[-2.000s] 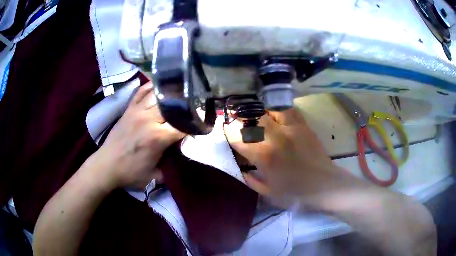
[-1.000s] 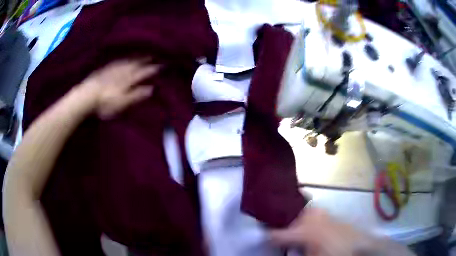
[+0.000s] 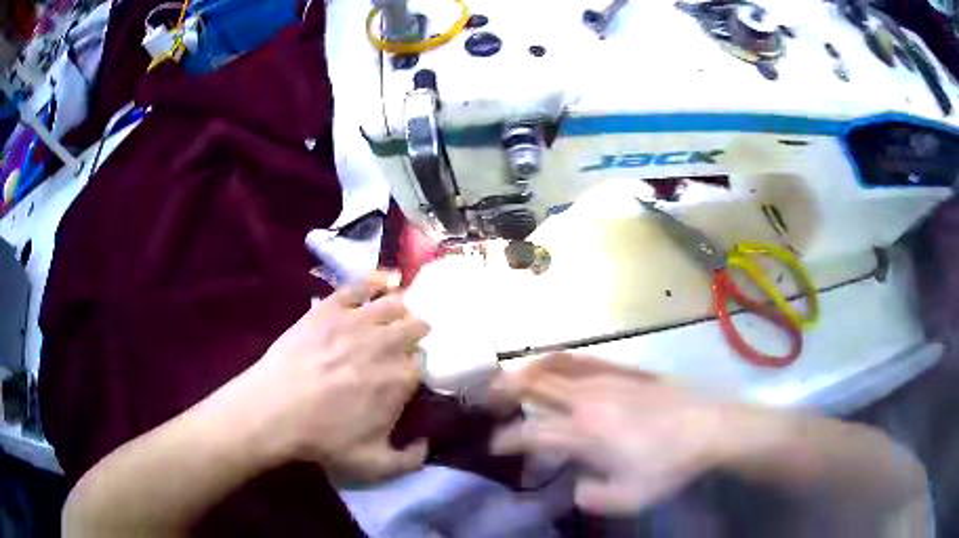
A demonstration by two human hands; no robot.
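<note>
The maroon garment panel (image 3: 200, 231) spreads over the left of the table and under my left arm. A white interfaced piece (image 3: 447, 315) lies at the lit presser foot area (image 3: 473, 250), partly maroon near the foot. My left hand (image 3: 358, 373) rests on the cloth left of the white piece, fingertips at its edge, fingers apart. My right hand (image 3: 599, 420) is blurred at the near edge of the white piece, fingers over the cloth; its exact grip cannot be told. Pale grey-white backing (image 3: 452, 510) shows below between my hands.
The white machine head (image 3: 652, 131) with a blue stripe stands at the back. Scissors with red and yellow handles (image 3: 762, 299) lie on the bed right of the needle. A blue item (image 3: 247, 32) and other cloth are at the upper left.
The cloth has moved from in front of the machine to the needle area. My left hand has moved right onto it, and my right hand has come up to its near edge.
</note>
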